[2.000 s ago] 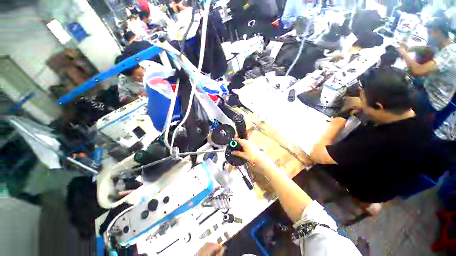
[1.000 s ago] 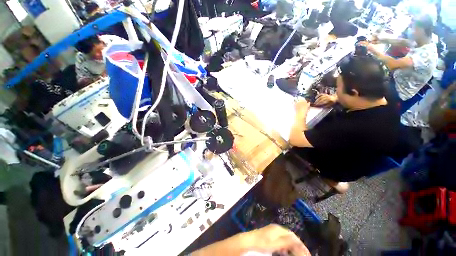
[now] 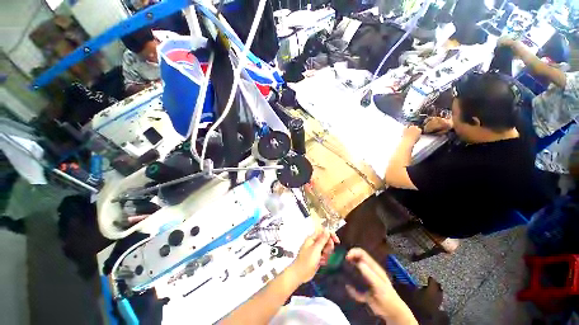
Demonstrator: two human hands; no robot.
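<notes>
My left hand (image 3: 312, 255) is low in the middle of the view, beside the right front edge of the white table, fingers closed at the near side of a black thread cone (image 3: 332, 271) with a green-ringed end. My right hand (image 3: 374, 285) holds the cone from the right, fingers curled round it. The cone is blurred, and its lower part is hard to make out. The white sewing machine (image 3: 184, 238) with a blue band lies to the left on the table.
Black discs (image 3: 294, 170) stand on the thread stand behind the machine. Small brown pieces (image 3: 265, 277) and a thin dark rod (image 3: 197, 287) lie on the table. A person in black (image 3: 476, 181) sits at the right. A blue crate (image 3: 401, 271) and a red stool (image 3: 551, 279) are on the floor.
The thread cone has come off the stand and is now between my hands, low in view. Both hands now show together. The seated person's arms have shifted slightly.
</notes>
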